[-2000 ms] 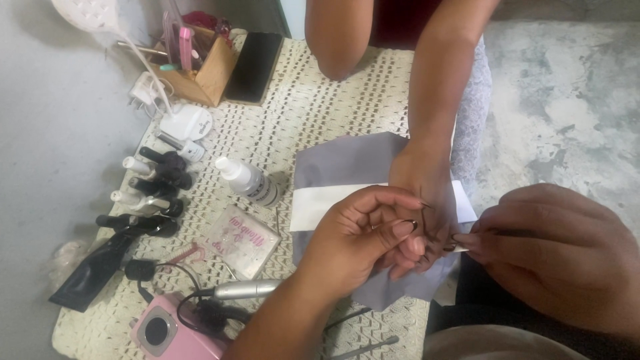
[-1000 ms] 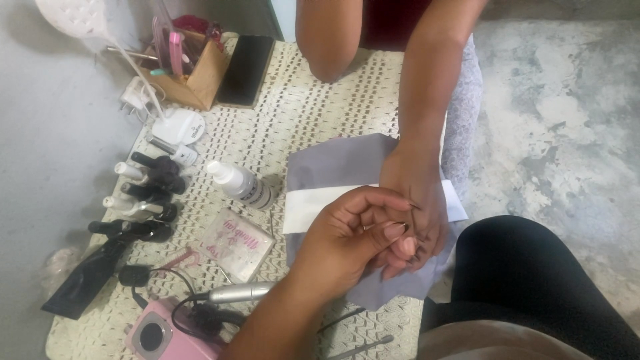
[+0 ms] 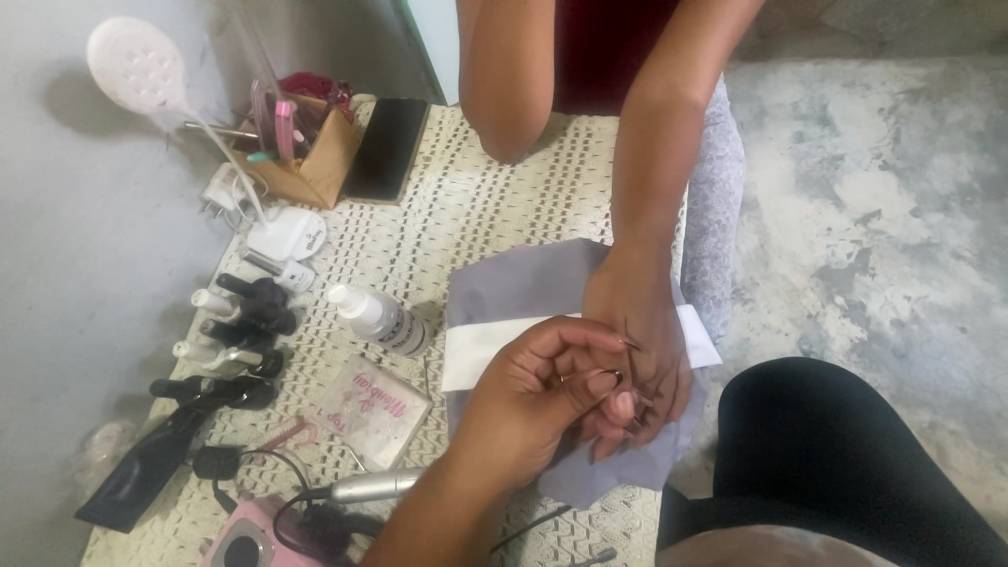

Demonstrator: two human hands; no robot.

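My left hand [image 3: 524,394] reaches in from the bottom and holds the fingers of another person's hand [image 3: 642,339], its thumb and index finger bent close together over them. A thin, dark, stick-like thing shows at my fingertips; what it is and which fingers grip it cannot be told. The other person's hand rests on a grey cloth [image 3: 528,287] with a white strip [image 3: 480,350] across it. My right hand is out of view.
Left of the cloth stand a white spray bottle [image 3: 378,319] and a clear square case [image 3: 374,409]. A metal nail drill handpiece [image 3: 374,484], pink drill unit [image 3: 248,535], nail polish bottles [image 3: 236,358], lamp base [image 3: 287,232], phone [image 3: 386,150] and wooden organizer [image 3: 315,161] lie around the table.
My right hand was at the other person's fingertips two seconds ago, then went out of view. My left hand keeps its hold on the fingers.
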